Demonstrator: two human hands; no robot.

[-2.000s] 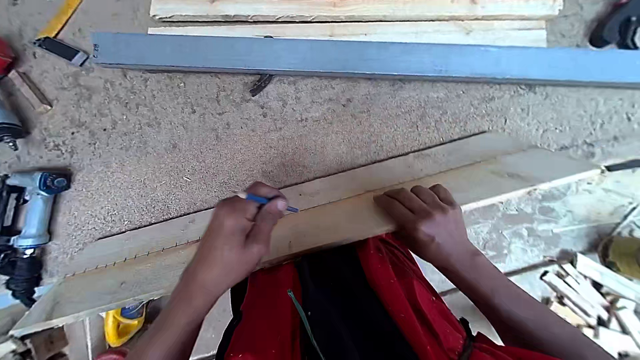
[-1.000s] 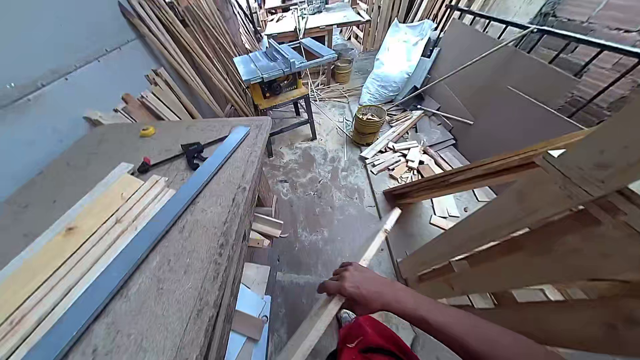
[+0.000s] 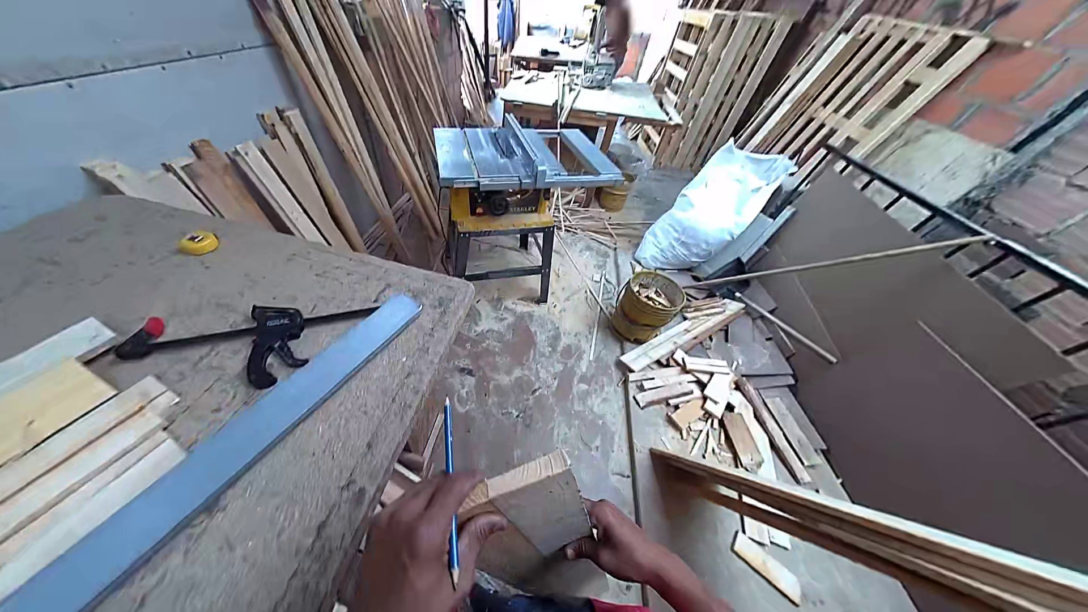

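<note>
A wooden board [image 3: 544, 510] is held in front of me, its end toward the saw. My left hand [image 3: 425, 544] grips the board's left side and also holds a blue pencil [image 3: 450, 442] upright between thumb and fingers. My right hand [image 3: 616, 544] grips the board's right edge. To the left, a grey metal bar [image 3: 255, 442] lies along the workbench [image 3: 374, 425], touching or close to a black bar clamp [image 3: 274, 340]. A yellow tape measure [image 3: 198, 243] rests farther back on the bench.
A table saw [image 3: 527, 161] stands ahead on a black stand. A yellow bucket [image 3: 642, 319], wood offcuts [image 3: 680, 382] and a white sack [image 3: 718, 204] are at the right. Long boards [image 3: 850, 510] jut in at lower right. A person [image 3: 614, 34] is at a far table.
The view has swung from the ground up to the workshop. Two seconds ago the board lay across my lap; now both hands hold it raised. My left hand, unseen one second ago, is back in view.
</note>
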